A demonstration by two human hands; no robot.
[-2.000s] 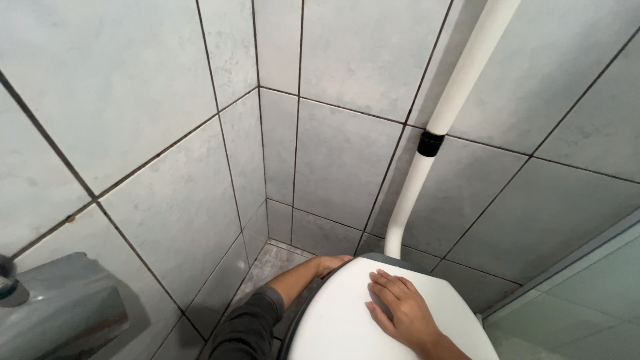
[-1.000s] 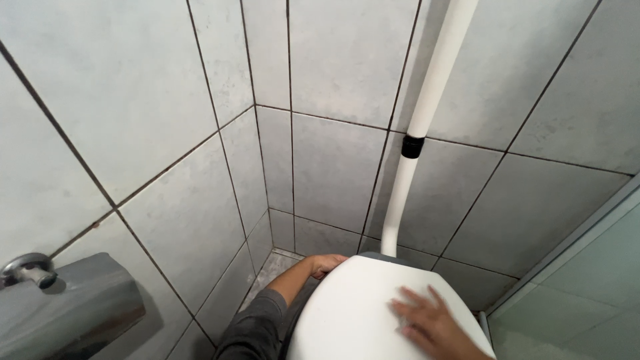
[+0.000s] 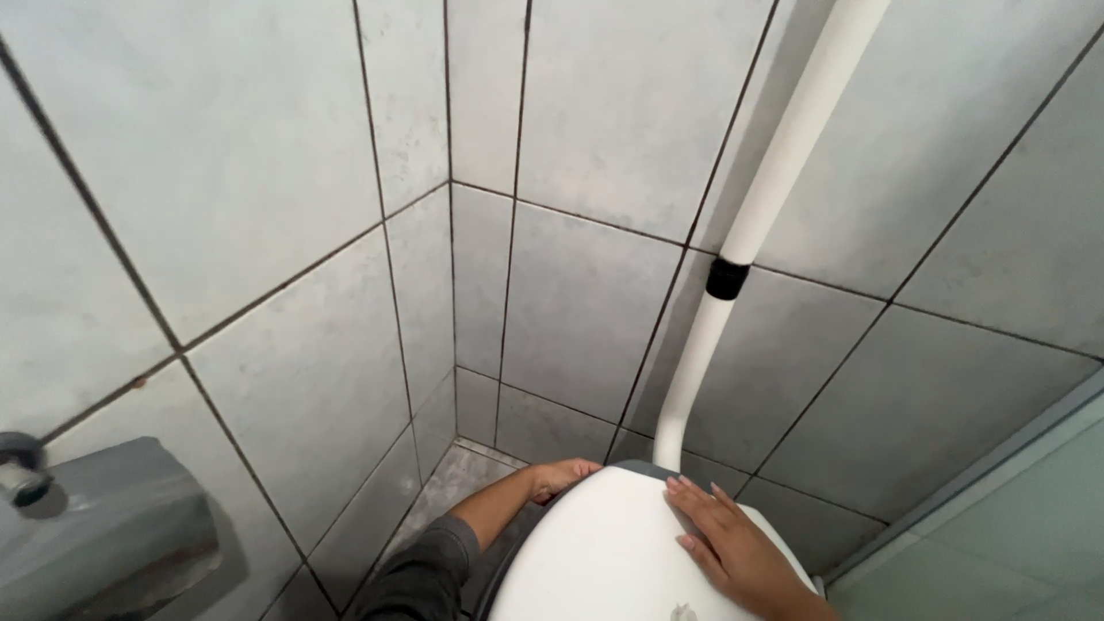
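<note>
A white toilet lid (image 3: 595, 552) with a dark grey edge fills the bottom middle of the head view. My left hand (image 3: 562, 479) is at the lid's far left edge, its fingertips hidden behind or under the rim, so its grip cannot be told. My right hand (image 3: 724, 548) lies flat on top of the lid toward the right, fingers slightly apart and pointing to the far edge. A small mark shows on the lid near the bottom of the view. Behind the lid, a white pipe (image 3: 798, 138) with a black coupling (image 3: 727, 279) runs up the wall.
Grey tiled walls (image 3: 595, 293) meet in a corner behind the toilet. A metal toilet paper holder (image 3: 112, 526) sticks out from the left wall. At the lower right stands a glass panel (image 3: 992, 535) with a grey frame. Some floor (image 3: 457, 483) shows left of the toilet.
My right hand, blurred and farther right on the lid one second ago, now rests near its far edge. My left hand has stayed at the rim.
</note>
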